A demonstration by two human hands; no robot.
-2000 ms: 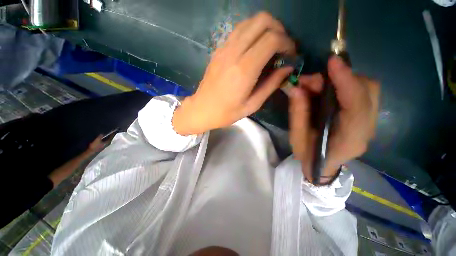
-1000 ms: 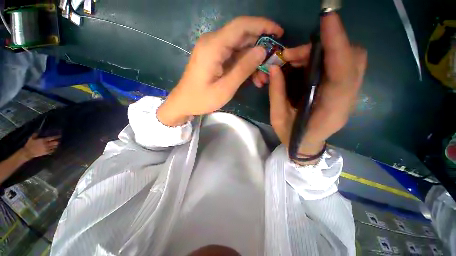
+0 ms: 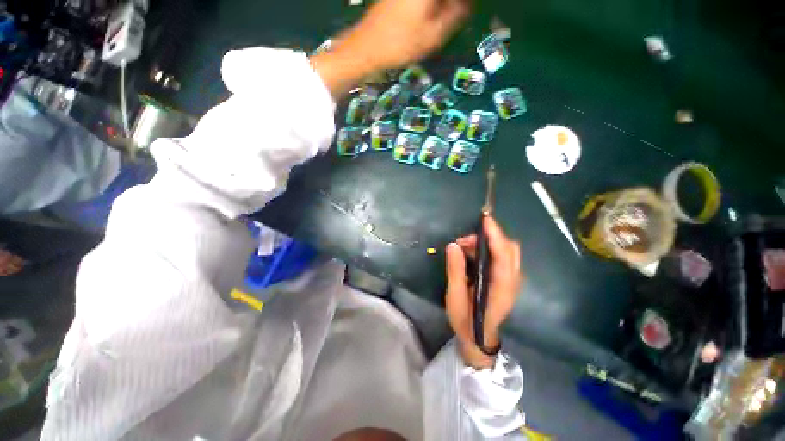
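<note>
My right hand [image 3: 499, 276] is closed around the black handle of the soldering iron [image 3: 482, 288], whose metal tip points up the mat, below the housings. My left hand [image 3: 430, 21] is stretched far forward, blurred and partly cut off by the top edge; whether it holds anything cannot be told. Many teal device housings [image 3: 433, 153] with circuit boards inside lie in uneven rows on the dark green mat. One housing [image 3: 493, 53] lies at the far end, right of my left hand.
A white disc [image 3: 553, 149], a slim pale strip [image 3: 557, 218], a yellow ring-shaped holder [image 3: 627, 226] and a yellow-green tape roll [image 3: 693, 192] lie at right. A tiny yellow piece [image 3: 431, 251] lies near my right hand. A solder spool [image 3: 155, 122] stands left, by another person's sleeve [image 3: 43, 151].
My hands have moved apart: the left reached forward and away from the small housing both were handling, the right drew back with the iron. The view has shifted, showing the rows of housings.
</note>
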